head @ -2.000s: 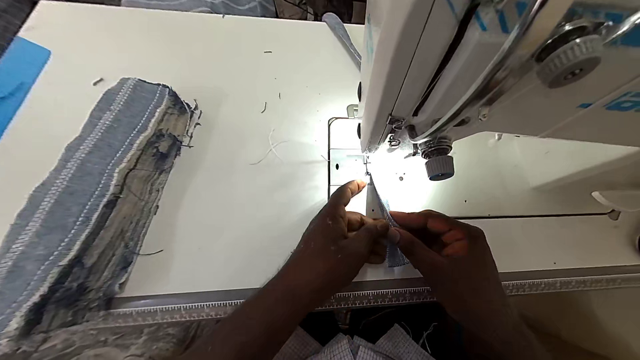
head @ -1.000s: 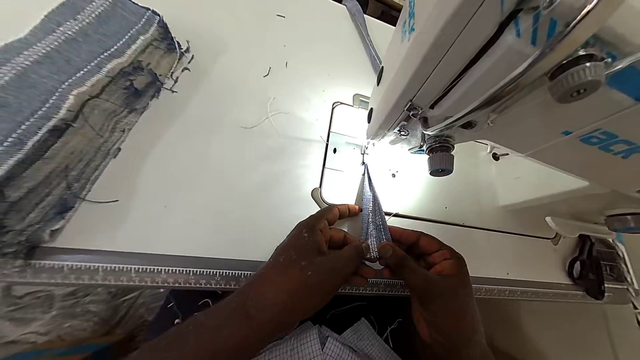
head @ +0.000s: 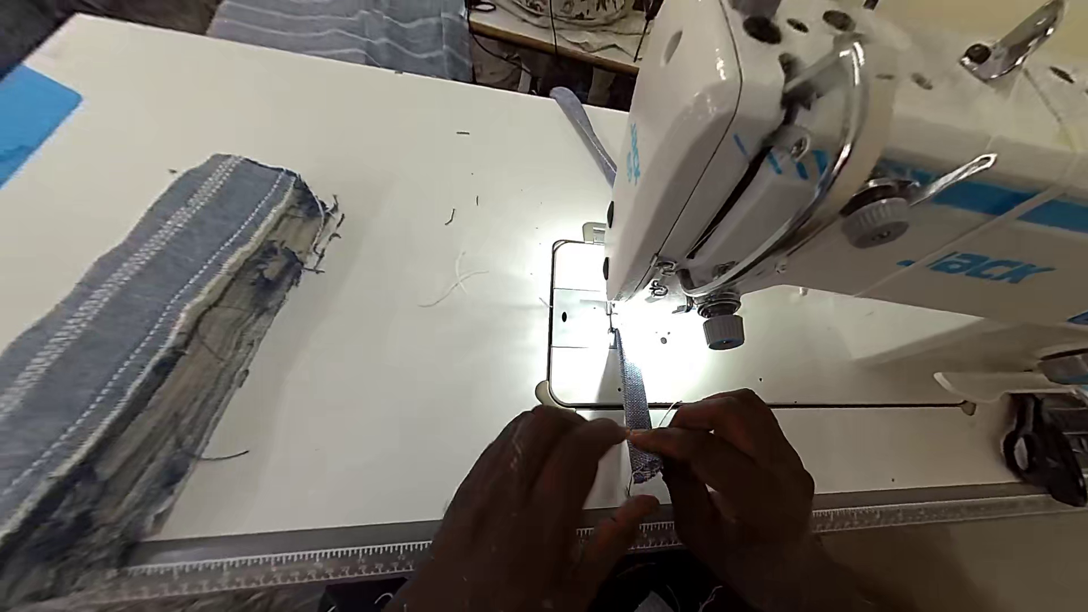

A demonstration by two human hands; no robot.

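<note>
A narrow blue-grey woven fabric strip (head: 634,395) runs from under the needle and presser foot (head: 612,330) of a white Jack sewing machine (head: 926,212) toward me. Its near end is frayed. My right hand (head: 735,476) pinches the strip's right edge near that end between thumb and index finger. My left hand (head: 544,501) is at the strip's left side, its index fingertip touching the strip beside the right fingertips, its thumb lower and apart. Whether the left fingers grip any fabric cannot be told. The lamp glare washes out part of the needle area.
A frayed blue-grey fabric piece with white stitching (head: 161,280) lies at left. A ruler tape (head: 340,565) runs along the table's near edge. Loose threads (head: 459,280) lie left of the needle plate. Another narrow strip (head: 586,132) lies behind the machine head; a black device (head: 1045,450) sits at right.
The strip's two spread sides, seen one second ago, now lie together as one narrow band. My left thumb has parted from the strip's end. The view has shifted.
</note>
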